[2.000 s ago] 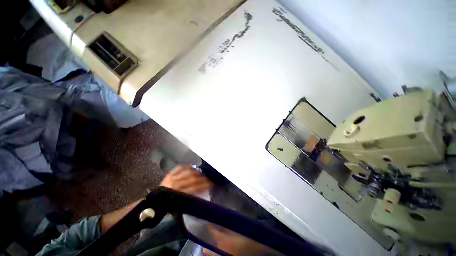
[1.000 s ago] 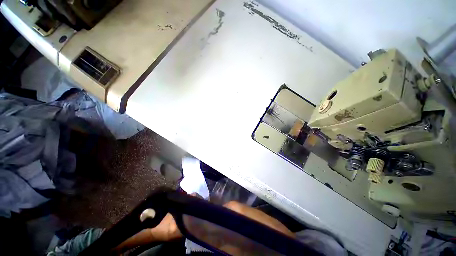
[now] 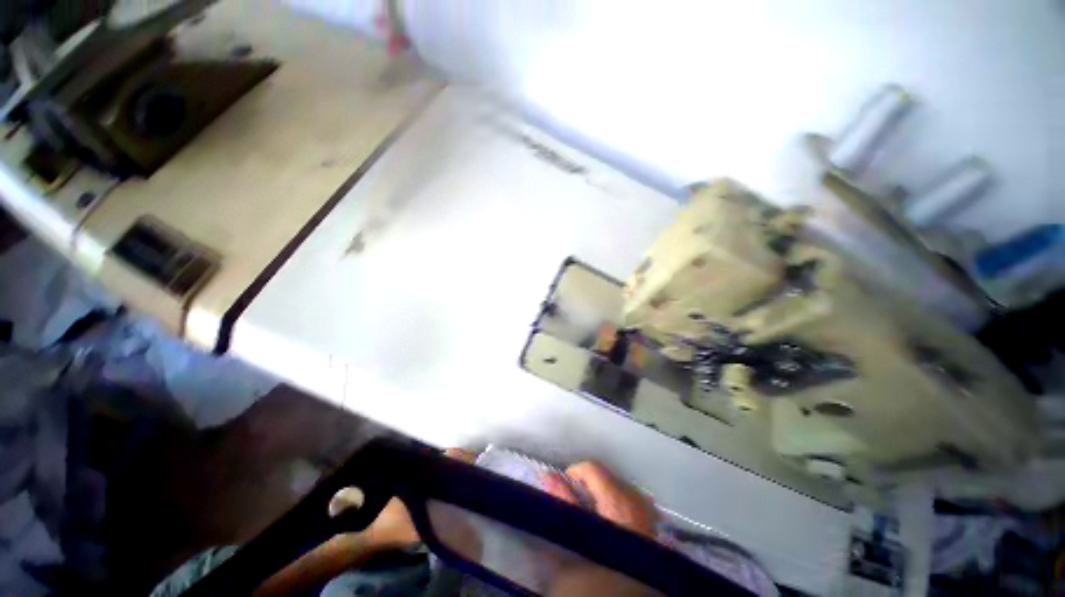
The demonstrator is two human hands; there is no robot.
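Note:
A pale lavender-grey cloth [image 3: 514, 464] lies at the front edge of the white table, bunched between my hands. My left hand [image 3: 391, 527] is at its left side, mostly hidden by the black eyeglass frame and blurred. My right hand [image 3: 610, 499] is on the cloth to the right, fingers bent over it, partly behind the frame. More of the cloth hangs right of my right hand. The cream sewing machine [image 3: 712, 262] stands beyond and right of my hands, with its dark needle area [image 3: 613, 344] apart from the cloth.
A beige table [image 3: 292, 128] with a dark machine [image 3: 152, 111] adjoins on the left. Cloth is heaped on the floor [image 3: 58, 408] at the lower left. Two white cones [image 3: 874, 128] and a blue tube [image 3: 1018, 254] stand behind the sewing machine.
The view has shifted, bringing the cones into sight. The hands and cloth have risen from below to the table's front edge. The separate white strip seen hanging earlier no longer shows apart.

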